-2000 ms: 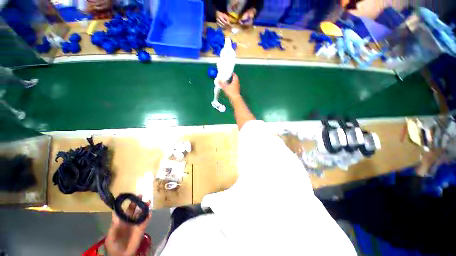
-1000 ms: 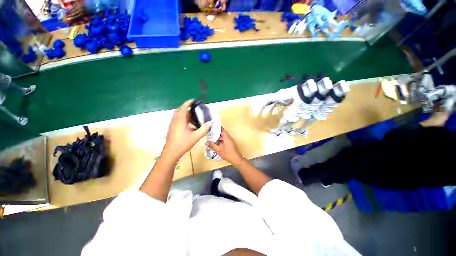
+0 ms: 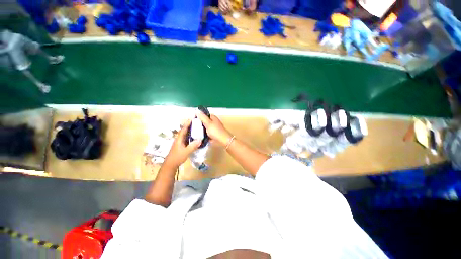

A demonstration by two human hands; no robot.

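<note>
A white-grey figure body (image 3: pixel 197 130) with a black ring part (image 3: pixel 204 111) around its upper end is held over the bench in front of me. My left hand (image 3: pixel 183 148) grips it from the left side. My right hand (image 3: pixel 214 129) grips it from the right, fingers near the top of the black ring. The lower part of the body points toward me and is partly hidden by my hands. Small white parts (image 3: pixel 160 145) lie just left of my hands.
A black part heap (image 3: pixel 77 137) lies on the bench at left, beside the heating box (image 3: pixel 25 164). Fitted figure bodies (image 3: pixel 318 143) lie at right. The green conveyor (image 3: pixel 167 76) runs behind, carrying a blue ball (image 3: pixel 231 57) and a figure (image 3: pixel 22 50). A red stool (image 3: pixel 87 242) is at lower left.
The white figure body was lifted from the conveyor by my right hand and brought to the bench. The black ring, earlier in my left hand, is now around the body. A figure moved in at left.
</note>
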